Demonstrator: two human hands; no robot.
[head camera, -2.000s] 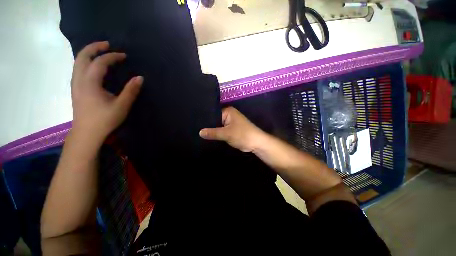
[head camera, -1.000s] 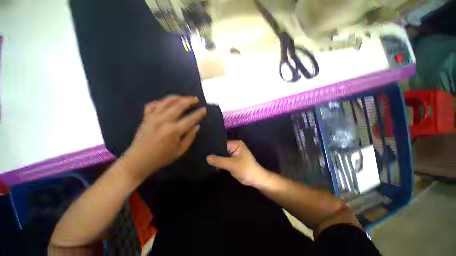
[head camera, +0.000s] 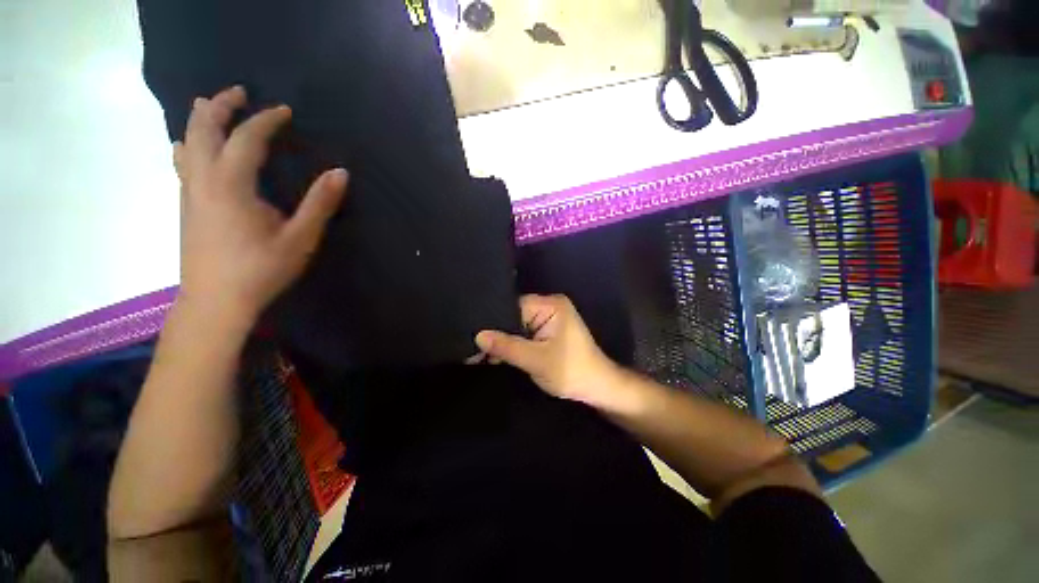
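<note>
A black cut panel (head camera: 376, 216) lies over the white machine table (head camera: 592, 148) and hangs past its purple edge towards my body. My left hand (head camera: 253, 205) lies on the panel's left part with fingers spread, not gripping it. My right hand (head camera: 558, 347) pinches the panel's right edge near its lower end, between thumb and fingers. The panel's lower end merges with my black clothing, so its end cannot be told. The needle area is out of view past the top edge.
Black-handled shears (head camera: 709, 80) lie on the table right of the panel. A power switch (head camera: 934, 85) sits at the table's right end. A blue crate (head camera: 929, 308) with a clear bag and white card stands below. A red stool (head camera: 997, 233) stands farther right.
A second ago my left hand was near the panel's right edge; now it is farther left and up, spread. My right hand keeps its pinch. The view has shifted slightly.
</note>
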